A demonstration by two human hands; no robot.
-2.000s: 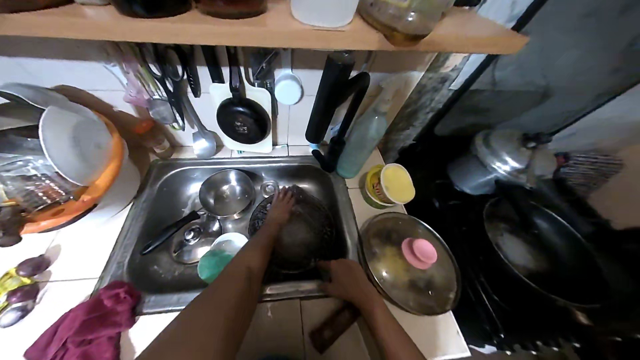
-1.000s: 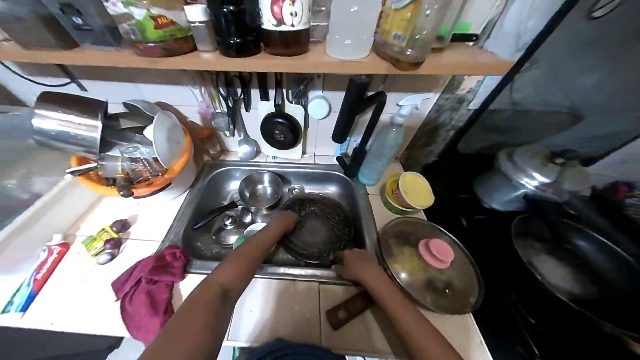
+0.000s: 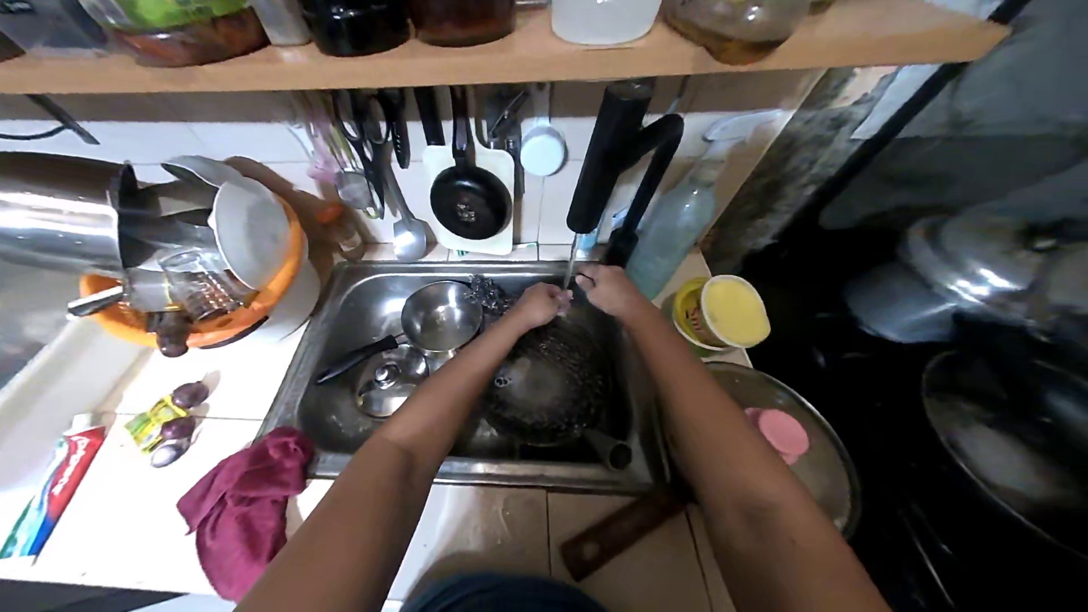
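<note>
Water runs from the black faucet (image 3: 608, 161) at the back of the steel sink (image 3: 476, 470). My left hand (image 3: 544, 304) is at the stream, its fingers bent; whether it holds anything is unclear. Close to its right, my right hand (image 3: 608, 289) is by the faucet's base, fingers curled, contact hard to tell. Below both hands a dark round pan (image 3: 544, 387) lies in the sink, its handle toward the front right. A small steel saucepan (image 3: 442, 316) and a steel-rimmed lid (image 3: 393, 381) lie left of it. A scouring pad (image 3: 489, 293) sits behind the pan.
Right of the sink are a yellow-topped tub (image 3: 735, 312), a spray bottle (image 3: 680, 225) and a pink-knobbed glass lid (image 3: 816, 408). A maroon cloth (image 3: 246, 510) lies front left, an orange basket (image 3: 293, 246) of dishes behind. A wooden shelf (image 3: 510, 64) hangs overhead. The stove stands right.
Both hands have moved back toward the faucet, the left from the pan, the right from the sink's front edge. Running water now shows. The pan's handle has come into sight.
</note>
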